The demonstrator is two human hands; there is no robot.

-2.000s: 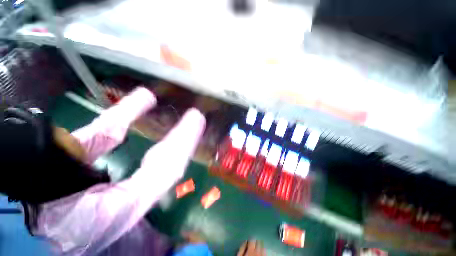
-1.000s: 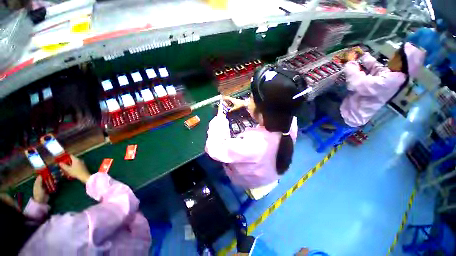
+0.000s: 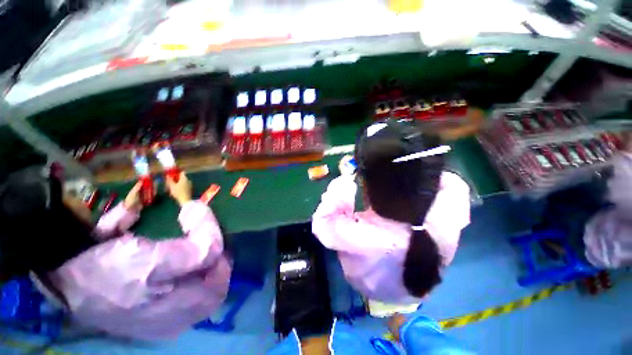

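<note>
My right hand (image 3: pixel 397 324) is small and blurred at the bottom edge, beside a blue sleeve; its fingers and any hold are unclear. I cannot make out my left hand. Between blue cloth at the bottom edge is a skin-toned patch I cannot identify. Ahead, red phones (image 3: pixel 278 143) with lit pale screens stand in rows in a tray on the green belt (image 3: pixel 277 197). Small orange cards (image 3: pixel 240 187) lie on the belt. A person in pink at the left holds two red phones (image 3: pixel 168 161) with lit screens, one per hand.
A second person in pink (image 3: pixel 388 253) sits at the belt in front of me. A third is cut off at the right edge. A black object (image 3: pixel 302 298) stands below the belt. Stacked trays (image 3: pixel 516 163), a blue stool (image 3: pixel 554 256) and a white overhead shelf (image 3: pixel 332 47) are around.
The view has swung back left since one second ago, so the phone tray and the seated people appear further right. The left person still holds two phones.
</note>
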